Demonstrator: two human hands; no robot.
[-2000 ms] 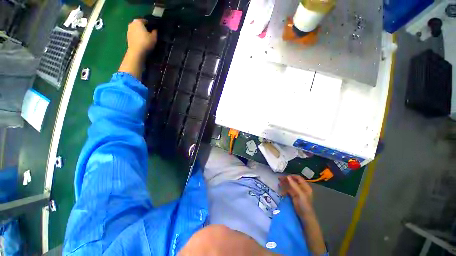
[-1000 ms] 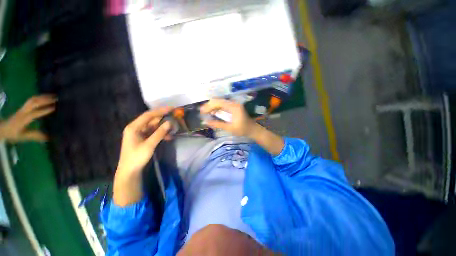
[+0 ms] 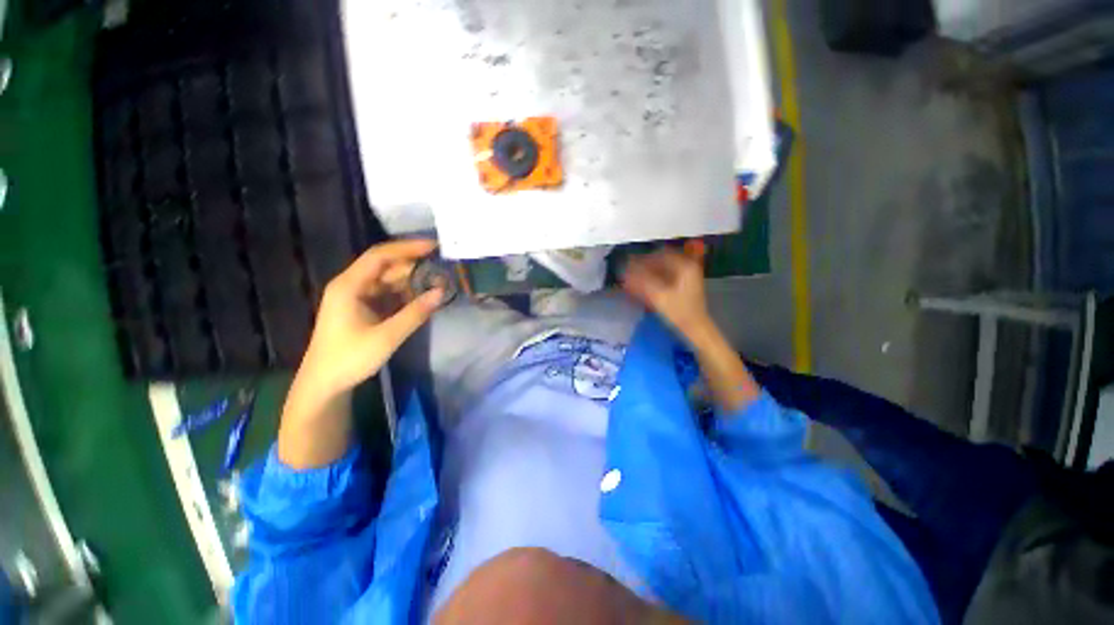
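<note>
My left hand point(image 3: 367, 317) holds a small round black housing point(image 3: 434, 281) between thumb and fingers, just left of the machine plate's front edge. My right hand point(image 3: 666, 283) is blurred below the plate's front edge; whether it holds anything cannot be told. The orange fixture point(image 3: 486, 173) sits on the grey machine plate point(image 3: 623, 159), with another round black housing point(image 3: 516, 153) seated in its middle. The plate is speckled with small dark bits.
The black blister tray point(image 3: 232, 195) lies left of the machine. Blue-handled nippers point(image 3: 237, 437) lie near its lower edge. The green conveyor point(image 3: 55, 403) runs at far left. A grey metal frame point(image 3: 977, 366) stands at right, with someone's dark-clothed leg or arm point(image 3: 855, 421) nearby.
The machine plate with the orange fixture has come forward towards me. My right hand has moved right, away from my left. The other person's hand over the tray's left side is gone.
</note>
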